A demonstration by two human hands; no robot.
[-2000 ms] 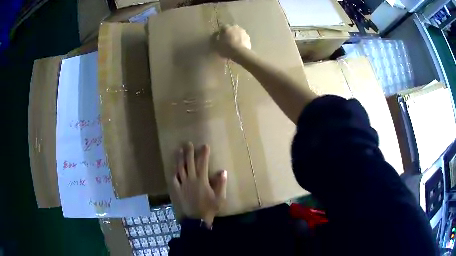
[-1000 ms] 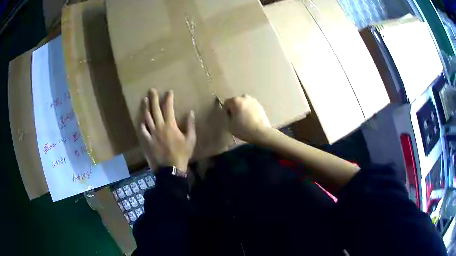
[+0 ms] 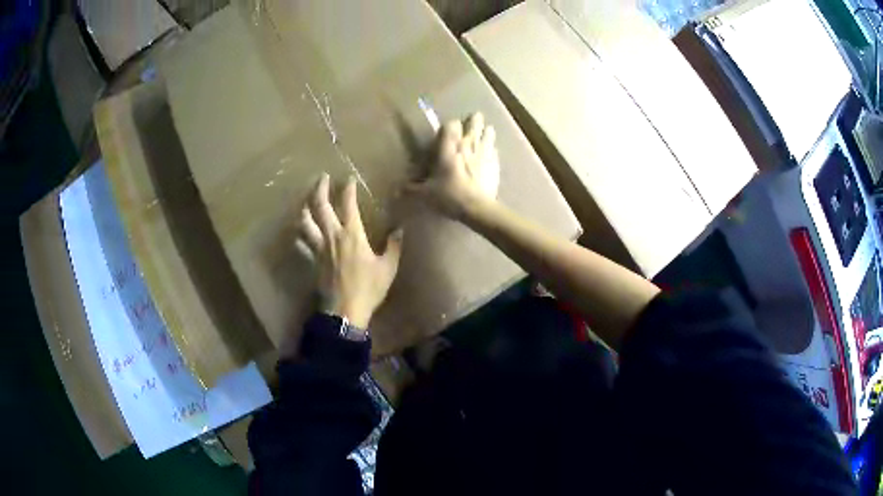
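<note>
A large brown carton (image 3: 387,58) lies in front of me with its top panels closed and shiny tape (image 3: 334,136) along its centre seam. My left hand (image 3: 346,254) rests on its top left of the seam, fingers spread, holding nothing. My right hand (image 3: 463,172) is on or just above the carton right of the seam, thumb toward it, fingers partly bent. A small pale sliver (image 3: 429,113) shows by its fingertips; whether the hand holds it, or what it is, I cannot tell.
Brown flaps and a white sheet with red writing (image 3: 136,339) stick out at left. Another carton (image 3: 620,126) stands at right, then a carton or stack with a pale top (image 3: 784,68). A bench with a black fixture (image 3: 838,194) is at the right edge.
My right hand was a fist drawn down the seam toward me; it is now higher, right of the seam, with looser fingers. The view has shifted and turned slightly.
</note>
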